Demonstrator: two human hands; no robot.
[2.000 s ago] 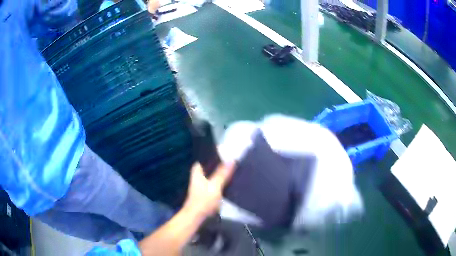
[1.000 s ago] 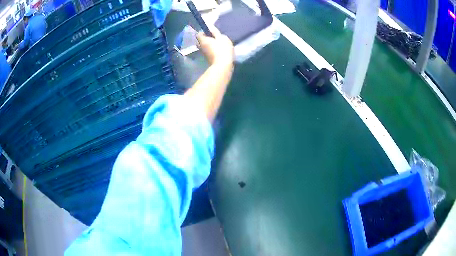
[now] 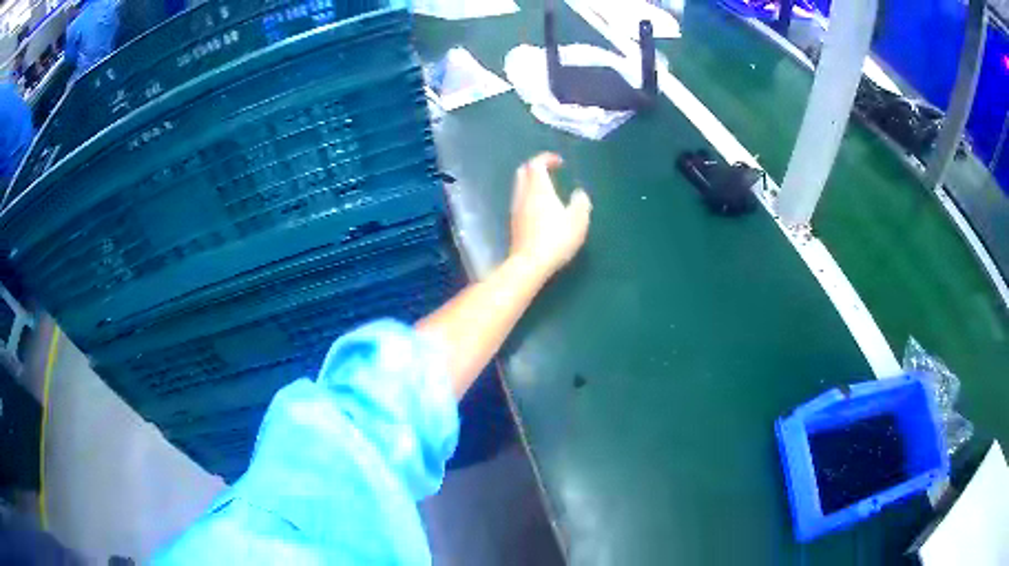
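Observation:
My left hand [image 3: 548, 221] is over the green bench [image 3: 653, 299], fingers apart and holding nothing. My blue sleeve comes up from the bottom left. Beyond my fingertips, a black router housing [image 3: 597, 88] lies on crumpled translucent bubble wrap [image 3: 575, 119] at the far part of the bench. Two black arms stick up from it. My hand does not touch it. My right hand is not in the picture.
Stacked dark-green crates [image 3: 243, 199] stand along the left bench edge. A blue bin [image 3: 869, 453] with dark contents is at the lower right, beside clear plastic [image 3: 935, 387]. A small black bundle [image 3: 725, 182] lies near a white post [image 3: 830, 122]. A white-topped object [image 3: 979, 525] is at bottom right.
The housing, held by my left hand at the far bench a second ago, now lies there released on its wrap. My left hand has drawn back towards me and opened.

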